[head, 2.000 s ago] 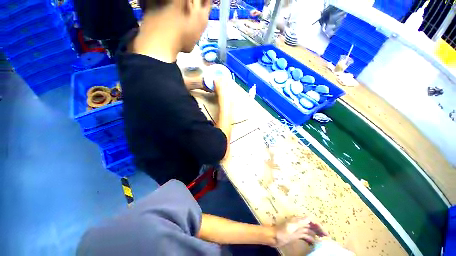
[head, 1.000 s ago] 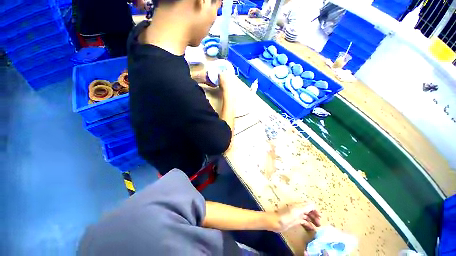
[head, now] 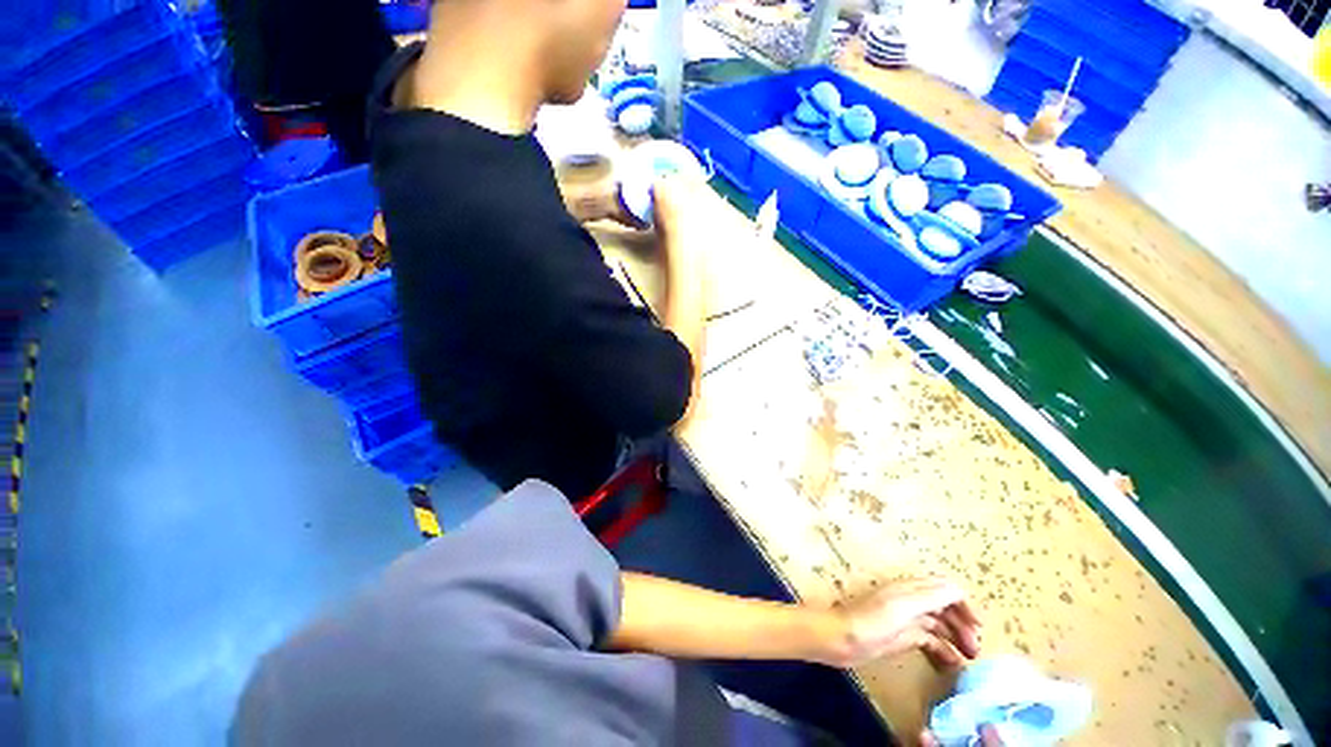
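A pale blue-white hat-shaped piece (head: 1029, 701) is low in the view above the bench's front edge. My left hand (head: 908, 625) is just above and left of it, fingers slightly bent and apart, with nothing visible in it. My right hand (head: 990, 736) is mostly cut off by the bottom edge. Only fingertips show, against the piece's lower side, holding it. Whether cord is on the piece is too blurred to tell.
A neighbouring person in black (head: 533, 292) sits ahead at the speckled tan bench (head: 934, 496). A cord bundle (head: 847, 343) lies near the green belt (head: 1124, 365). A blue tote (head: 890, 270) holds pale blue pieces. A small white object (head: 1258, 734) is at bottom right.
The hat-shaped piece shows more fully, with fingertips now visible at its lower side. My left hand stays beside it, slightly further right in the picture. The view has shifted a little.
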